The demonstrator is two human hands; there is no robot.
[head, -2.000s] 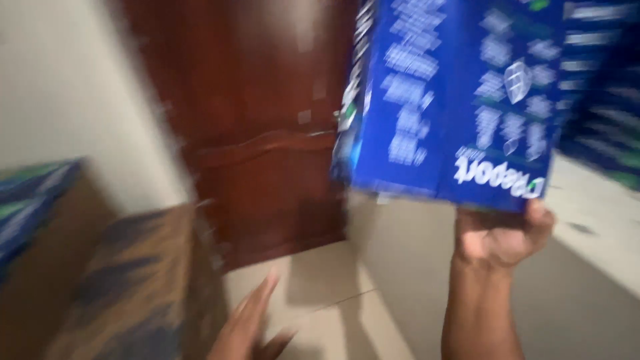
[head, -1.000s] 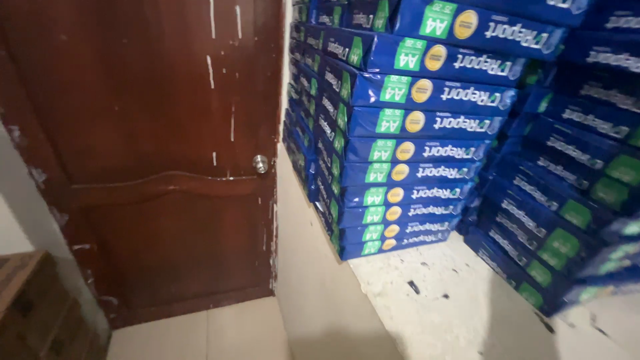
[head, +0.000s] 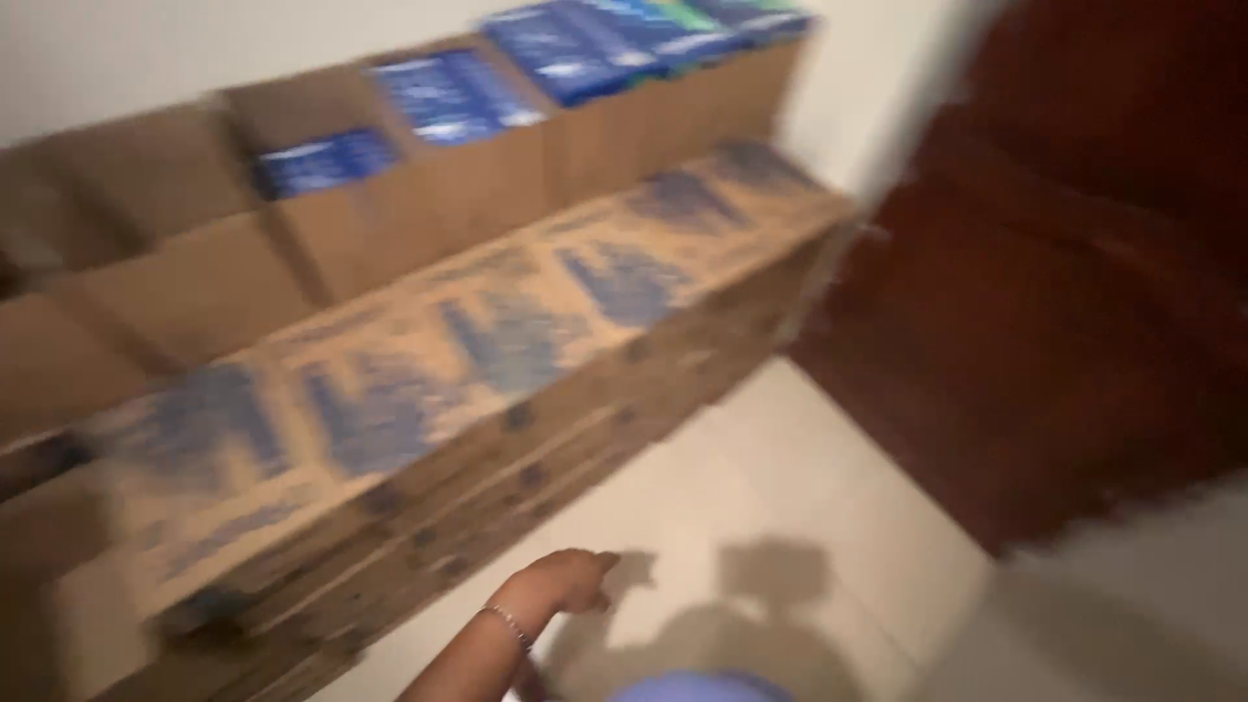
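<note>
My left hand [head: 575,581], with a bracelet at the wrist, reaches in from the bottom over the tiled floor. Nothing shows in it, but blur hides how its fingers are set. It is nearest to a long row of stacked cardboard boxes [head: 478,336] with blue print on their tops. Behind them runs a higher row of open cardboard boxes [head: 429,210]. Blue-wrapped paper packs [head: 585,49] fill the right-hand boxes; a single blue pack [head: 327,164] lies lower in a box further left. My right hand is out of view.
A dark red-brown wooden door [head: 1053,292] stands at the right, beside a pale wall [head: 858,88]. Light floor tiles [head: 721,487] lie between the door and the boxes, with my shadow on them. Blue clothing [head: 697,687] shows at the bottom edge.
The view has swung from the door and stacked packs to the cardboard boxes. Two seconds ago my right hand held up a blue paper pack; now neither that hand nor that pack is seen.
</note>
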